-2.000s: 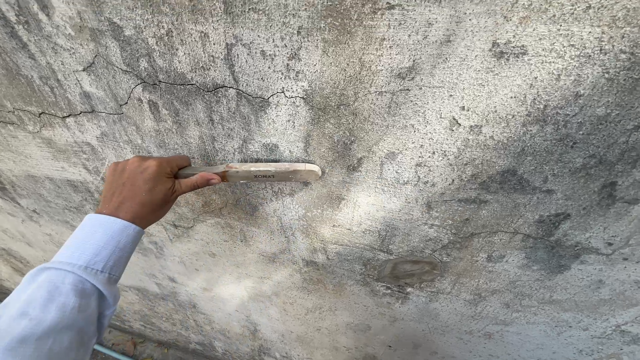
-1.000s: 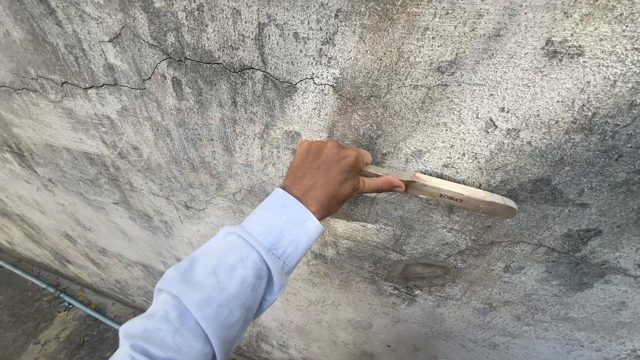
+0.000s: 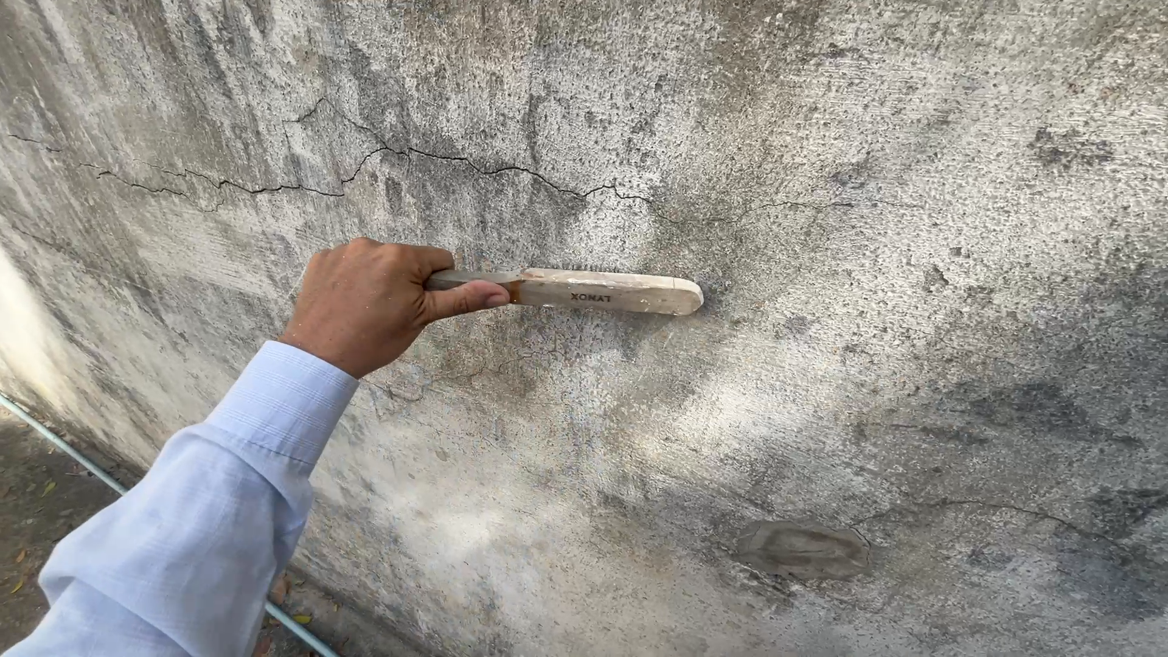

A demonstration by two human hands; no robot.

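My left hand (image 3: 370,301), in a light blue long sleeve, is closed around the handle of a wooden brush (image 3: 607,292). Its thumb lies along the near side of the handle. The flat wooden back, with a rounded tip and a maker's name, points right and faces me. Any bristles are hidden on the wall side. Behind the brush stands a rough, stained plaster wall (image 3: 912,347). A thin dark crack (image 3: 493,170) runs across the wall above the hand and brush. My right hand is out of view.
A smooth grey oval patch (image 3: 803,549) is low on the wall at the right, with a fine crack beside it. At the lower left, a pale blue pipe (image 3: 64,445) runs along the ground near the wall's foot, with scattered leaves around it.
Between the first two frames, my left hand moved right across the wall with the brush. Since then it has moved back left, and the brush now lies closer to level.
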